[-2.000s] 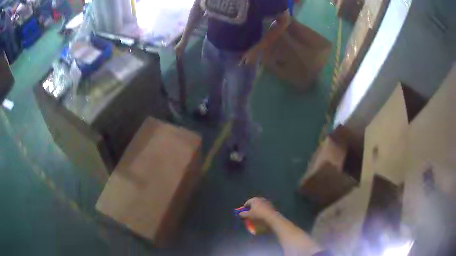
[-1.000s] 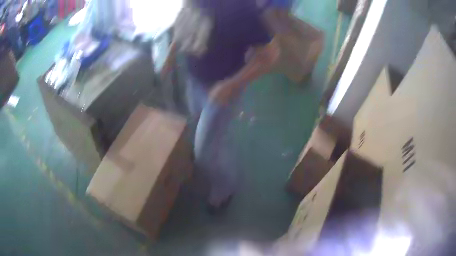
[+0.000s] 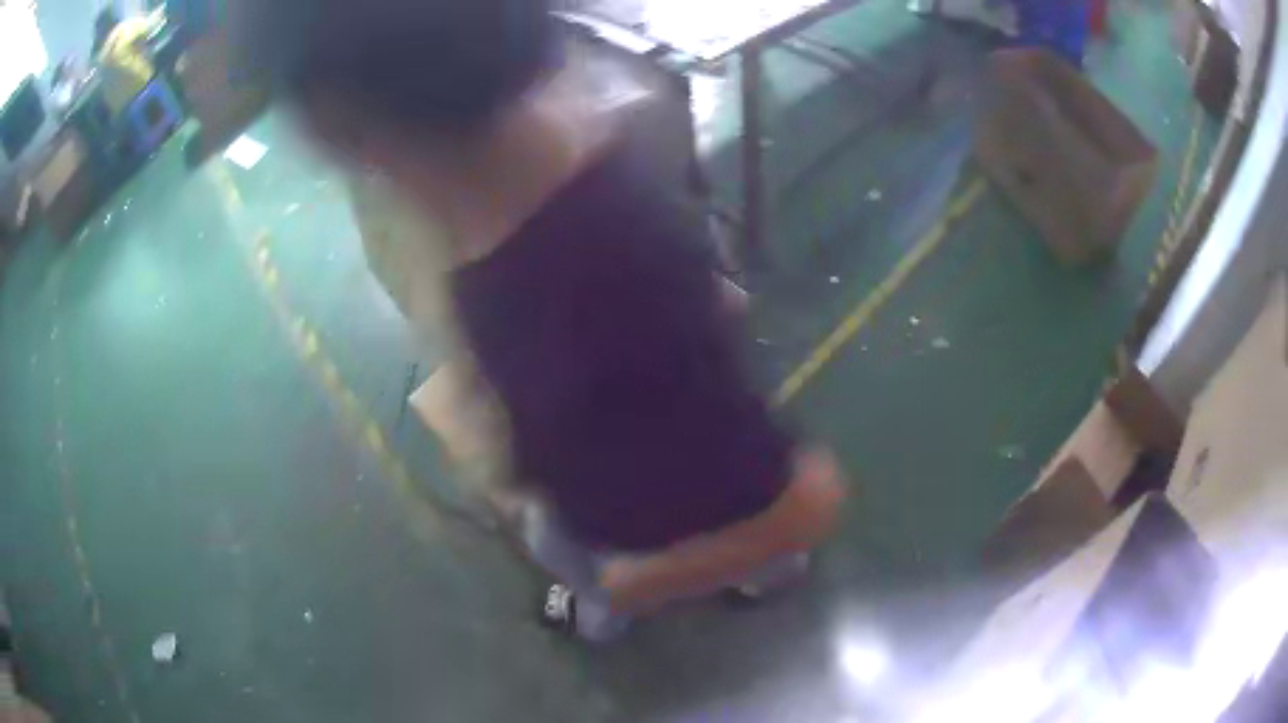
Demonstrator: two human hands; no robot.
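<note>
Neither of my hands is in the picture. Nearest in front of me is a person in a dark top (image 3: 622, 367), bent over and blurred, with one forearm low across the body. Part of a brown carton (image 3: 459, 417) shows behind the person; most of it is hidden. Open brown cartons (image 3: 1045, 593) stand at the lower right, partly washed out by bright glare.
A table (image 3: 749, 21) with metal legs stands at the top. A brown carton (image 3: 1066, 156) lies on the green floor at the upper right, beside a blue object (image 3: 1051, 28). Yellow lines cross the floor. White scraps lie about, one at the lower left (image 3: 165, 647).
The person has come closer, moved left and bent down, covering most of the carton. My hand with the blue and orange-red tape gun has left the picture. The view has shifted.
</note>
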